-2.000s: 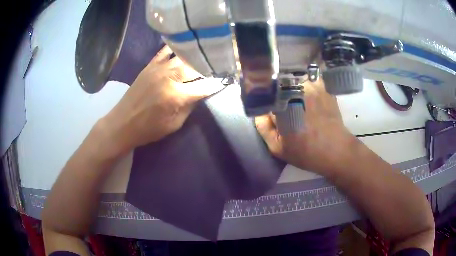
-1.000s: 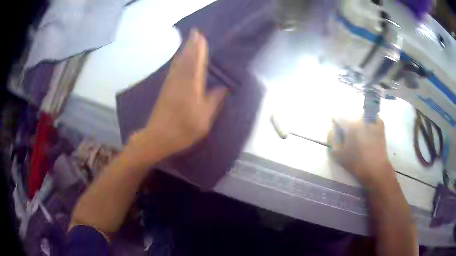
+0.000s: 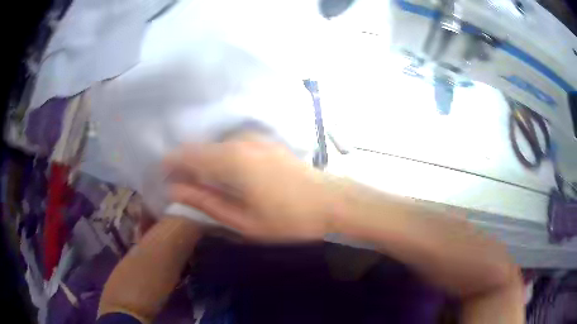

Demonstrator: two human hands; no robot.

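The garment panel (image 3: 136,104) lies at the table's left with its pale side up, blurred by motion. My right hand (image 3: 259,186) reaches across to the left over the panel's near part; blur hides whether its fingers grip the cloth. My left forearm comes up from the lower left and my left wrist (image 3: 180,231) goes under the cloth's near edge; the hand itself is hidden. A narrow dark purple strip (image 3: 318,126) lies on the table right of the panel. A small pale piece (image 3: 338,143) lies beside it.
The sewing machine head (image 3: 468,47) stands at upper right. Spare scissors (image 3: 530,136) lie right of it, above a dark purple patch (image 3: 564,218). Another pale cloth (image 3: 95,44) is at upper left. Scraps (image 3: 95,253) and a red crate edge (image 3: 57,218) are at lower left.
The panel has turned from purple side to pale side up. My right hand has moved left from near the machine onto it. My left hand has gone under the cloth. The narrow strip now shows.
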